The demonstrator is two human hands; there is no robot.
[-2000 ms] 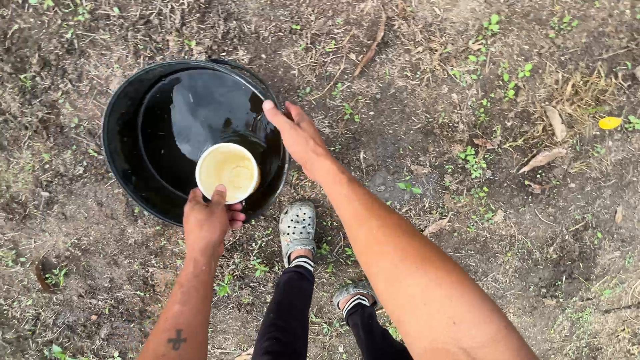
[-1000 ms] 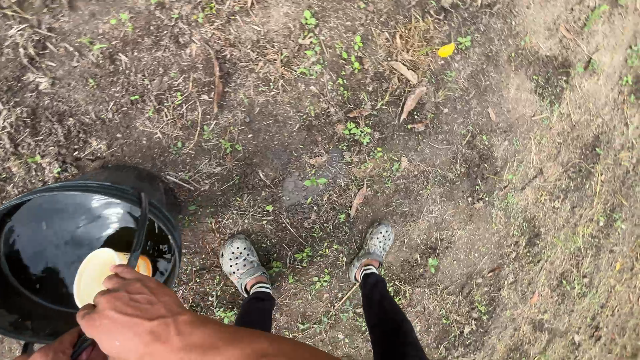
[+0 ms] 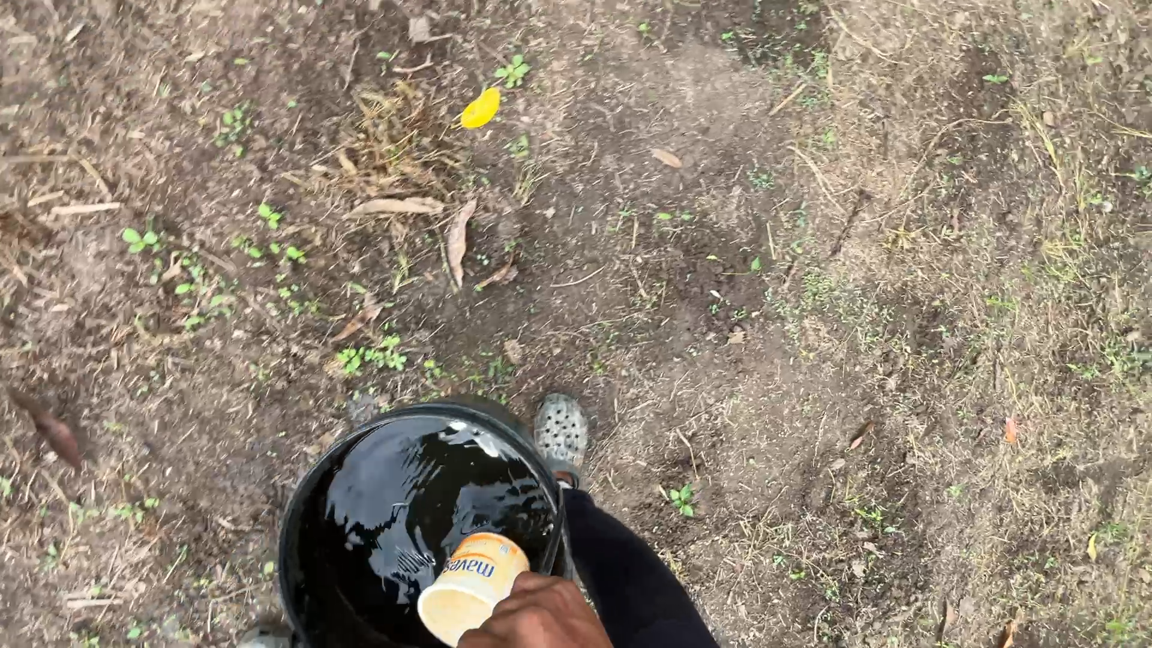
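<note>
A round black bucket (image 3: 301,504) holds dark, rippling liquid with bright reflections. At its lower right, my right hand (image 3: 544,616) is closed on a white plastic tub (image 3: 481,576) with orange and blue printing. The tub is tilted over the bucket, its pale open mouth toward the bottom left. A dark handle runs along the bucket's right side toward my hand; the fingers' grip on it is hidden. My left hand is out of view.
Bare soil has dry grass, small green plants, brown leaves (image 3: 457,243) and a yellow leaf (image 3: 481,108). A grey perforated clog (image 3: 562,432) on my foot is right beside the bucket; another shoe edge shows at bottom left.
The bucket has moved right, in front of my legs. My right hand has left the rim and taken the tub, which my left hand held earlier. My left hand has gone out of view.
</note>
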